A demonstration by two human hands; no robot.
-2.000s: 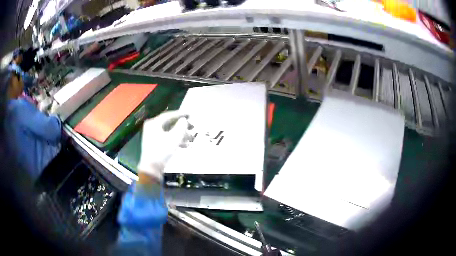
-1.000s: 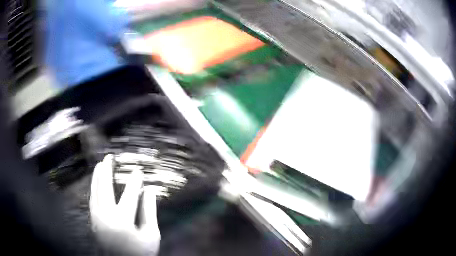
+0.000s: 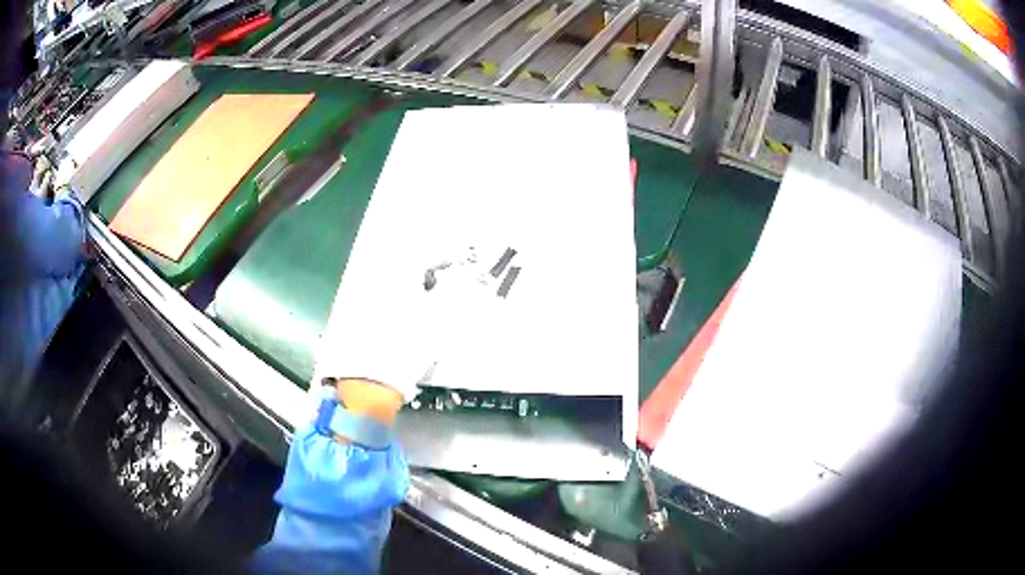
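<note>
A large white enclosure lies in front of me, its open end facing me with small pale components inside. Two dark strips and some small pieces lie on its cover. My left hand is at the enclosure's near left corner; its white glove blends into the cover, so its fingers and any hold cannot be made out. The screwdriver's thin silver bit and black body show at the bottom edge, right of the open end. My right hand is not in view.
A second white enclosure lies right, on a red pad. An orange pad and another unit lie left. A bin of shiny pieces is lower left. Metal rollers run behind. A person's blue sleeve is far left.
The view swung left and down towards the bin, where my left hand was open over the shiny pieces, then came back. My left hand is now at the enclosure's near left corner.
</note>
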